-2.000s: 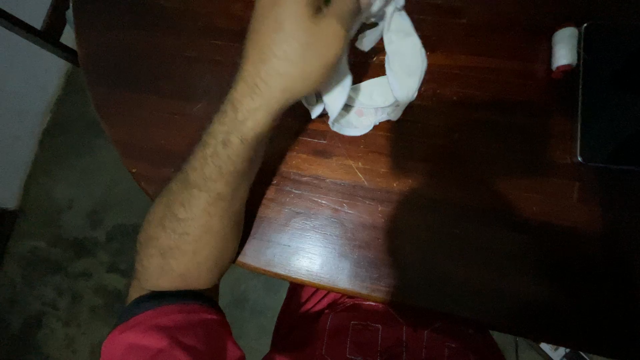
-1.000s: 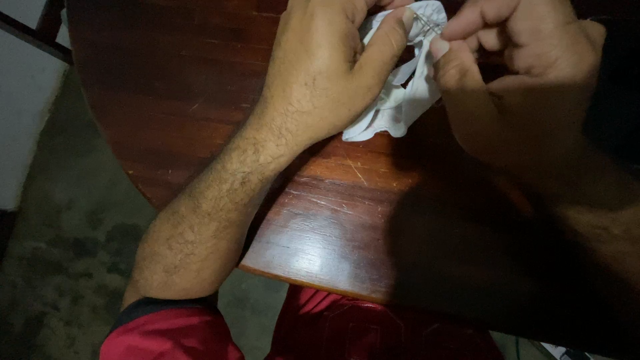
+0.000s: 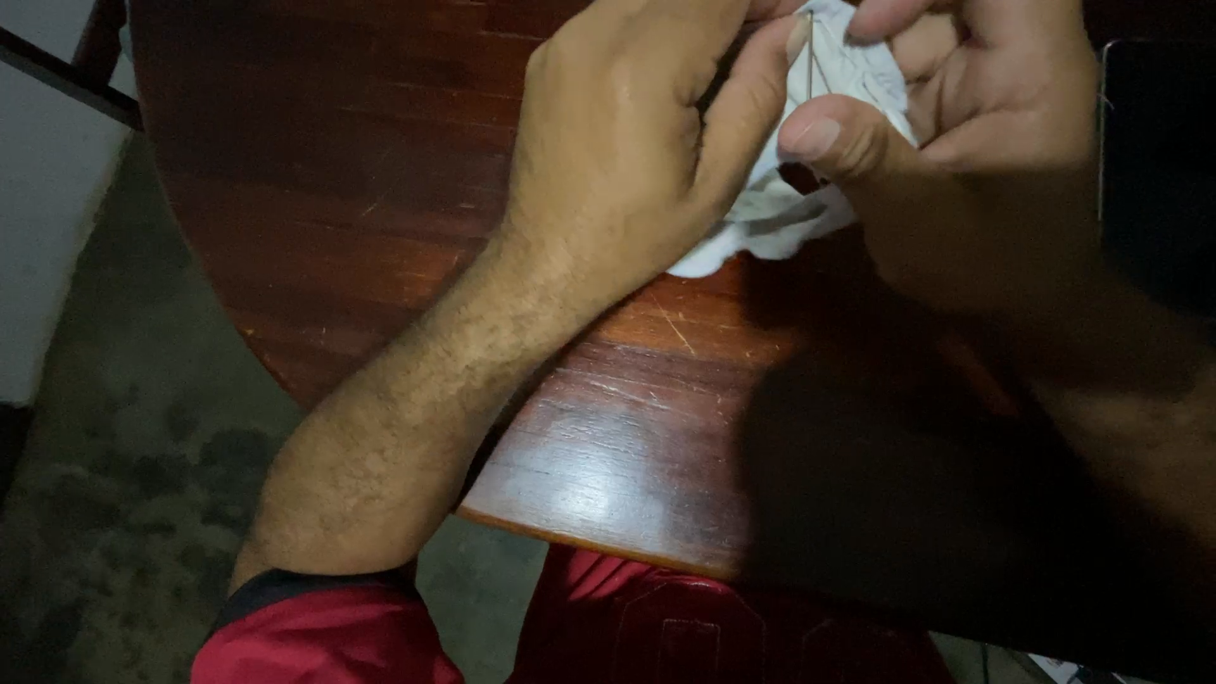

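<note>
My left hand [image 3: 636,123] grips a piece of white cloth [image 3: 779,223] at its upper left, with the thumb pressed on the fabric. A thin metal needle [image 3: 810,57] lies upright in view against the cloth, beside the tip of my left thumb. My right hand [image 3: 959,104] is at the cloth's right side, its thumb near the lower end of the needle and its fingers at the fabric's edge. Whether the right fingers pinch the cloth cannot be told. The cloth's lower part hangs loosely over the table and has an opening in it.
A dark, polished wooden table [image 3: 608,475] with a curved edge lies under both hands. At the right is a dark flat device [image 3: 1154,171] with a thin rim. My red-clad lap [image 3: 693,627] is below the table edge, and a dark bar [image 3: 66,76] is at the upper left.
Two seconds ago only my left hand was in view at the cloth, and a white thread spool showed near the device. My right hand has since come to the cloth. The spool is no longer visible.
</note>
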